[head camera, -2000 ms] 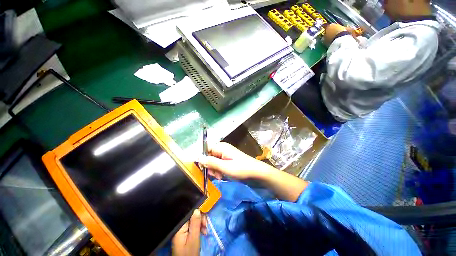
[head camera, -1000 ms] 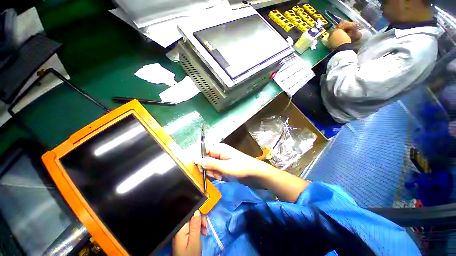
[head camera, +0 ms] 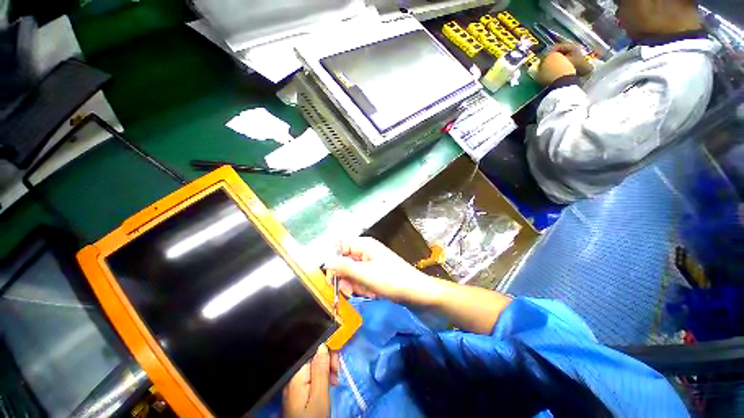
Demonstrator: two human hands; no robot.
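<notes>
An orange frame (head camera: 148, 347) with a glossy black screen (head camera: 216, 314) in it lies tilted at the bench edge and over the blue-smocked lap. My right hand (head camera: 367, 268) grips a slim dark tool, maybe tweezers (head camera: 335, 295), its lower end at the screen's right corner. My left hand (head camera: 312, 385) is at the frame's lower right edge, thumb up against it; its other fingers are partly hidden below the screen.
Stacked panels (head camera: 391, 73) sit on a vented metal box (head camera: 329, 131). White wipes (head camera: 259, 124) and a black pen-like tool (head camera: 236, 166) lie on the green bench. A carton (head camera: 390, 232) holds clear film (head camera: 473, 237). Another person (head camera: 628, 122) sits at the right, near yellow-and-black parts (head camera: 462, 39).
The whole view has shifted slightly. My right hand has tilted the tool, whose upper part no longer stands clear above the fingers. The neighbouring person's hands have moved.
</notes>
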